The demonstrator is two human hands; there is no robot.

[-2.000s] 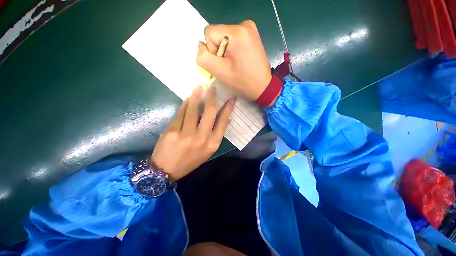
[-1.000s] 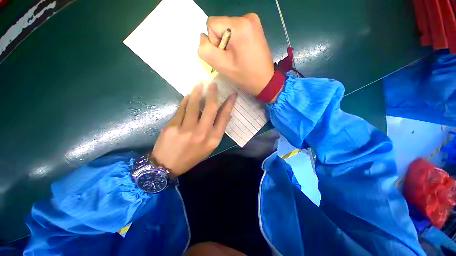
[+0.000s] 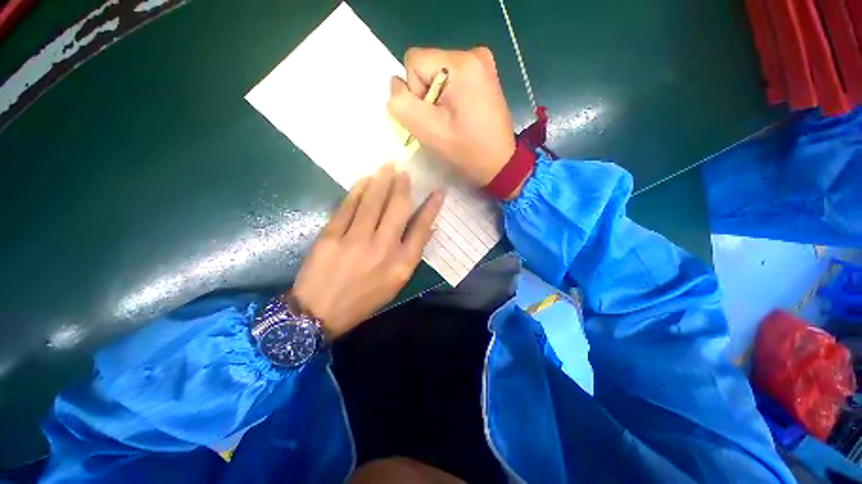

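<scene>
The record sheet (image 3: 326, 95) lies at a slant on the green bench, its upper part glaring white and its near end ruled with lines. My right hand (image 3: 458, 118) is closed on a slim pale yellowish pen (image 3: 436, 87), its lower end at the sheet. A dark red band is on my right wrist. My left hand (image 3: 364, 250) lies flat with fingers spread over the ruled part of the sheet and holds nothing. A metal watch is on my left wrist. The writing under the pen is lost in glare.
The glossy green bench (image 3: 142, 180) surrounds the sheet. Orange-red stacked trays (image 3: 808, 52) stand at the top right. A thin cord (image 3: 519, 55) runs from the right wristband to the top edge. A red plastic bag (image 3: 803, 373) is at the lower right. A chipped white rail (image 3: 57, 52) is top left.
The whole view has shifted slightly, so the sheet sits a little lower. My right hand still grips the pen at the sheet and my left hand still rests on it.
</scene>
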